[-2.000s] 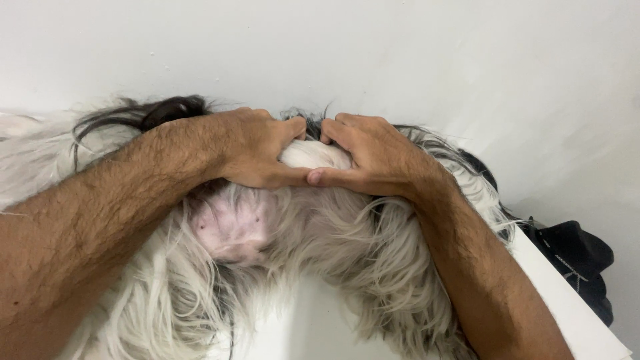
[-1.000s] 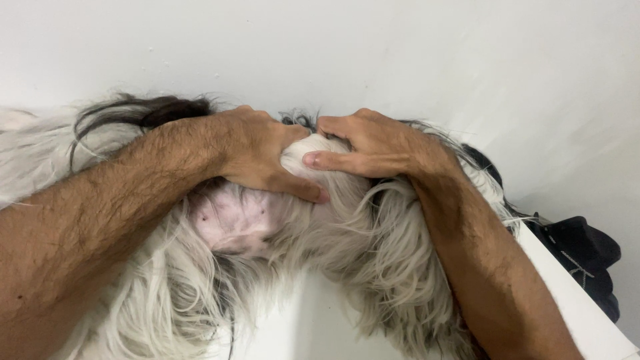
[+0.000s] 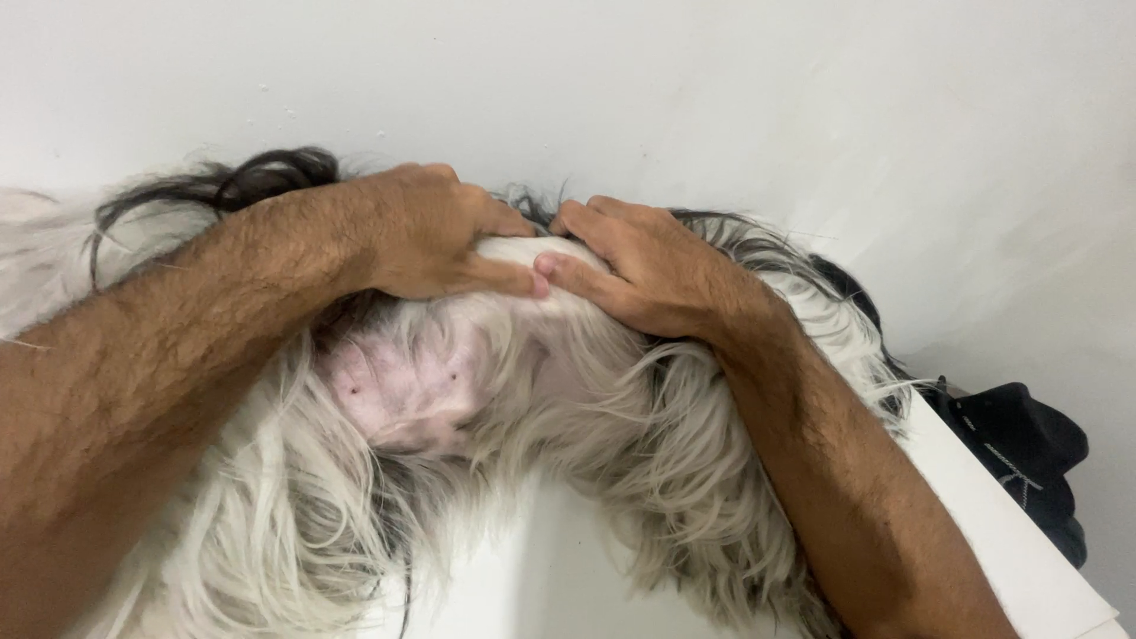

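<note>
A long-haired dog with white and dark fur lies on a white table, a bare pink patch of belly skin showing left of centre. My left hand grips a raised fold of white-furred body from the left, thumb on the near side and fingers curled over the far side. From the right, my right hand grips the same fold, its thumb tip close to the left thumb. Most fingertips are hidden in the fur. The dog's head cannot be made out.
A white wall rises directly behind the dog. The white tabletop shows between the fur at the bottom, and its edge runs down at the right. Beyond that edge is a black fabric object with light stitching or cord.
The thumbs overlapped one second ago, the right above the left; now their tips lie close together on the fold. Both hands have stayed on the same part of the dog.
</note>
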